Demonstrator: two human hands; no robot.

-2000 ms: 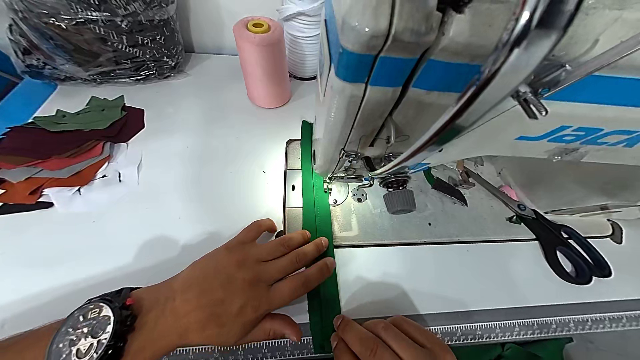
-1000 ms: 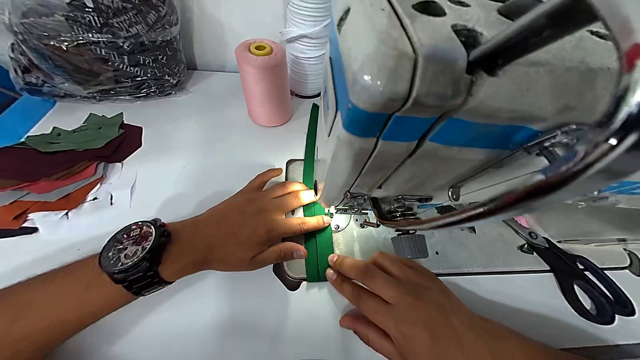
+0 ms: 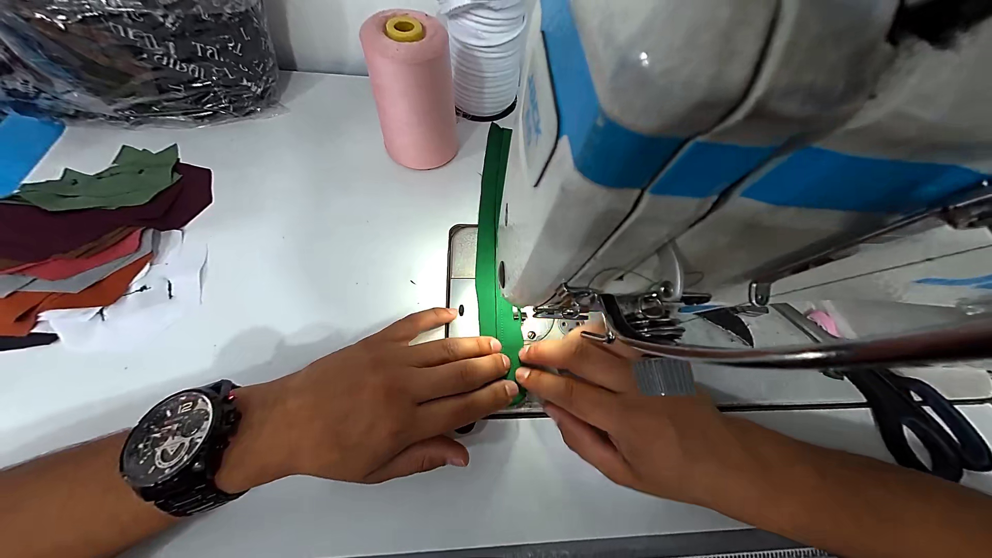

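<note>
A narrow green fabric strip (image 3: 488, 232) runs lengthwise over the metal plate of a sewing machine (image 3: 666, 155), along the left side of its head. My left hand (image 3: 380, 395), with a black watch (image 3: 178, 446) at the wrist, lies flat with fingers spread, fingertips pressing on the strip's near end. My right hand (image 3: 612, 411) touches the right edge of that end with its fingertips, just in front of the needle area; part of it is behind the machine's metal rod and a grey knurled knob (image 3: 664, 377). The needle tip itself is hard to make out.
Black-handled scissors (image 3: 922, 422) lie at the right. Behind the strip stand a pink thread cone (image 3: 411, 93) and a white spool (image 3: 487, 62). Fabric pieces in several colours (image 3: 101, 209) are stacked at the left, near a plastic bag (image 3: 147, 62). A ruler (image 3: 744, 553) edges the table.
The strip has moved away from me past the machine head, so its near end is now close to the needle area. My right hand has moved forward beside it.
</note>
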